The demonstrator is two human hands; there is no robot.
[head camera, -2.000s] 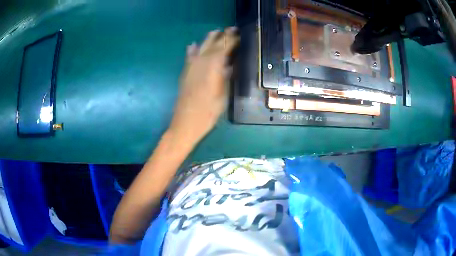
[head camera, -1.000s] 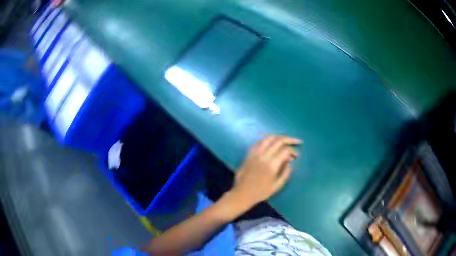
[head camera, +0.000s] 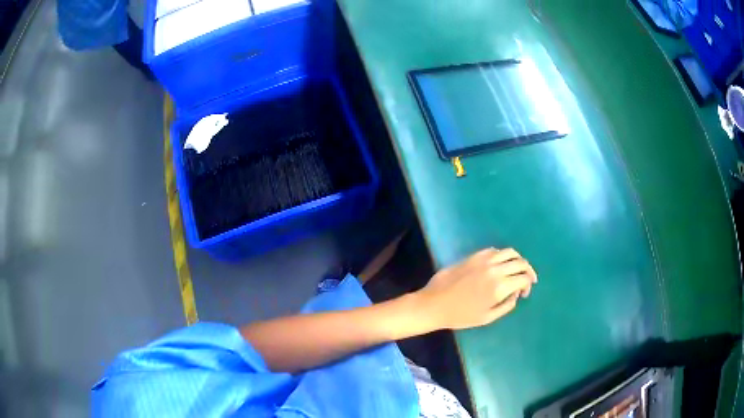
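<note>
A clear rectangular panel with a thin black frame [head camera: 496, 104] lies flat on the green bench, its short orange-yellow tail [head camera: 458, 166] pointing towards me. My left hand [head camera: 489, 287] rests on the bench near its front edge, on the tail side of the panel and apart from it. Its fingers are bent and together, with nothing visible in them; the palm side is hidden. My right hand is not in view. Part of a dark fixture [head camera: 624, 400] with an orange-brown inset shows at the bottom right, cut off by the picture's edge.
A blue crate [head camera: 281, 227] beside the bench holds dense black flat parts [head camera: 265, 181] and a crumpled white thing [head camera: 205, 132]. Behind it another blue crate [head camera: 245, 69] holds white flat parts. Yellow tape [head camera: 179, 261] marks the floor. A person in blue [head camera: 91, 23] is at the top left.
The view has swung left, putting the crates and panel more central and the fixture at the lower right. My left hand has left the fixture's side and now rests on the bench.
</note>
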